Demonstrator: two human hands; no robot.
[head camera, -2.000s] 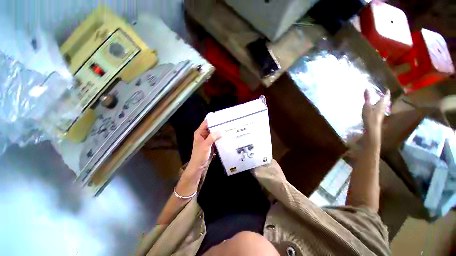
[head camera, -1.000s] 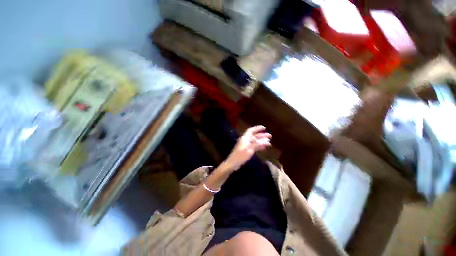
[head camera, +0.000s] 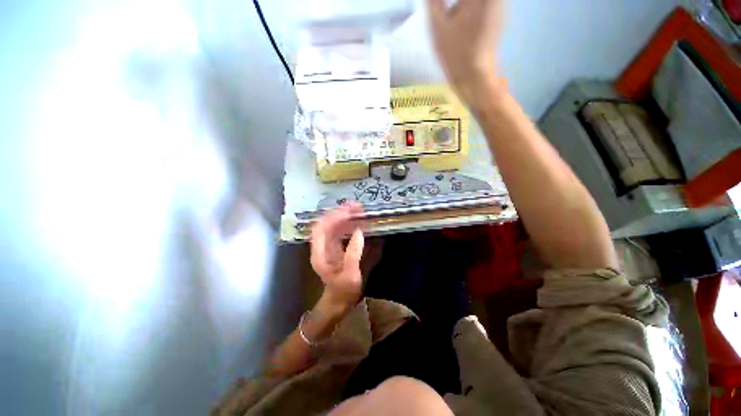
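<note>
The cream-yellow impulse sealer (head camera: 422, 154) stands on its pale base in front of me, with its red switch glowing. White boxes in shiny film (head camera: 345, 89) are piled on its left part. Another pale box shape (head camera: 357, 12) is blurred at the top edge. My left hand (head camera: 337, 252) is slightly blurred at the left end of the sealing bar (head camera: 422, 210), its fingers apart and empty. My right hand (head camera: 467, 41) is raised above the sealer at the top edge. Its fingertips are cut off, so whether it holds anything is hidden.
A grey metal machine (head camera: 561, 138) with brown ribbed rollers in its opening and a red-orange edged flap stands at the right. A pale wall is behind the sealer. A black cable hangs at top left. Red stools (head camera: 723, 325) and shiny film show at lower right.
The view has swung to face the sealer and grey machine. My left hand, which held a white box two seconds ago, is empty. My right hand has moved from the glossy bags to above the sealer.
</note>
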